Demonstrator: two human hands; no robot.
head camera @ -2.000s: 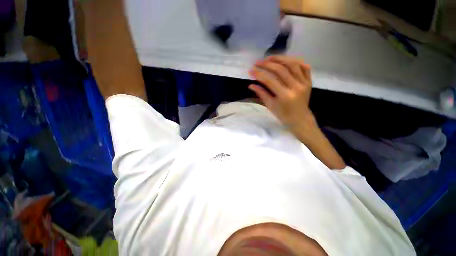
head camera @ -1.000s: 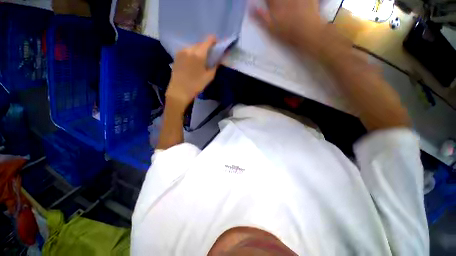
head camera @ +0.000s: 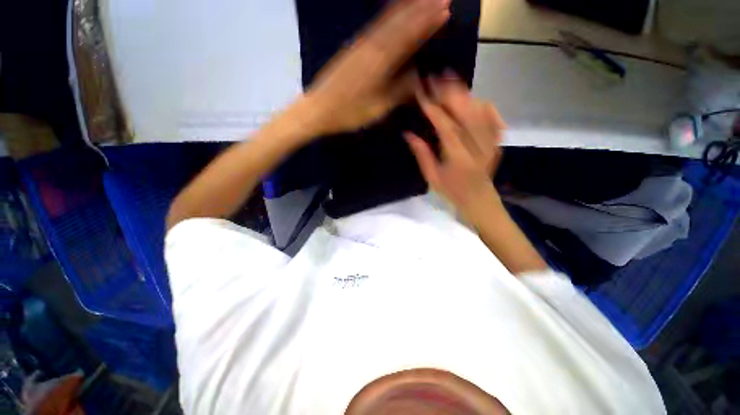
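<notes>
A dark panel [head camera: 377, 166], plain black cloth, lies over the front edge of the white table and hangs towards the wearer's lap. My left hand [head camera: 377, 69] is over the cloth, blurred, its fingers pointing up and right. My right hand [head camera: 464, 134] is at the cloth's right side, just below the left hand, its fingers spread and blurred. Whether either hand grips the cloth cannot be told.
Thread snips [head camera: 596, 58] lie at the right, near a black flat item [head camera: 600, 10] on the tan plate [head camera: 519, 20]. A white round item [head camera: 684, 130] sits at the right table edge. Blue crates [head camera: 89, 235] stand below, and pale cloth [head camera: 625, 219] lies at the lower right.
The pale panel that the left hand held is gone from view. The black cloth now lies in front of the wearer. Both hands have come together over it, and the view has turned.
</notes>
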